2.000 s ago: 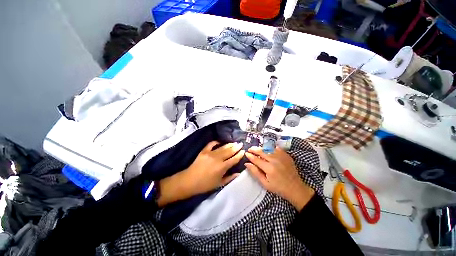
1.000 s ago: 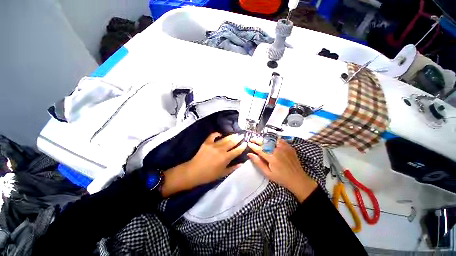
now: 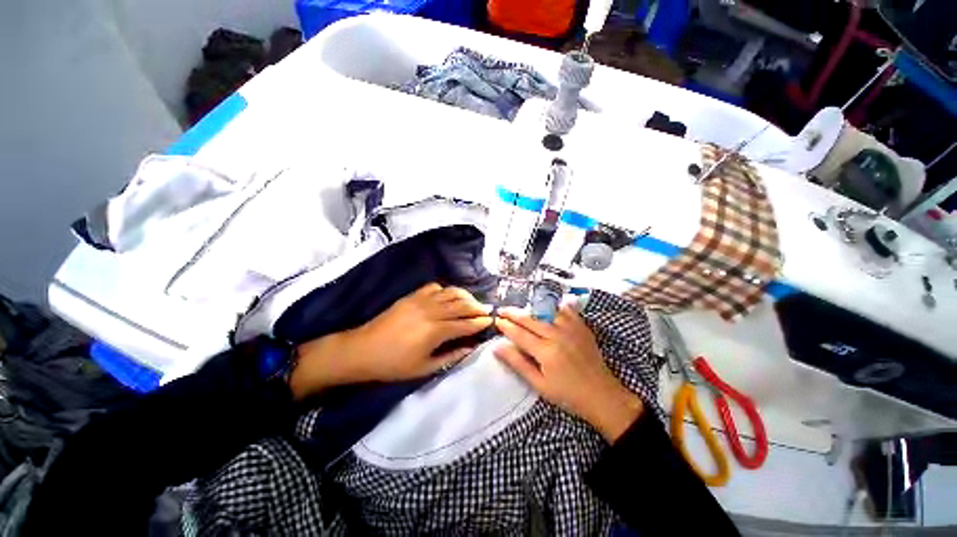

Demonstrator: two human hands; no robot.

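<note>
My left hand [image 3: 415, 334] lies flat on the dark navy lining [image 3: 362, 292], its fingertips just in front of the presser foot [image 3: 514, 285]. My right hand [image 3: 558, 362] lies on the work to the right, its fingertips near my left ones at the needle area. Both hands press the fabric down; whether the fingers pinch it is hidden. The white inner layer [image 3: 446, 417], with a dark stitch line along its curved edge, shows below my hands. The black-and-white checked shell fabric [image 3: 472, 488] hangs toward my lap. More white layer [image 3: 226, 231] spreads left on the table.
Scissors with orange-yellow and red handles [image 3: 735, 420] lie right of my right hand. A brown plaid scrap [image 3: 735, 241] hangs over the machine head [image 3: 630, 178]. A crumpled grey-blue bundle [image 3: 483, 82] lies in the tray behind. Thread spools [image 3: 839, 152] stand at the right. Dark fabric is heaped at left.
The whole view has shifted, so the machine and table sit slightly further left. My left hand lies flatter with its fingers closer together. Both hands stay by the presser foot.
</note>
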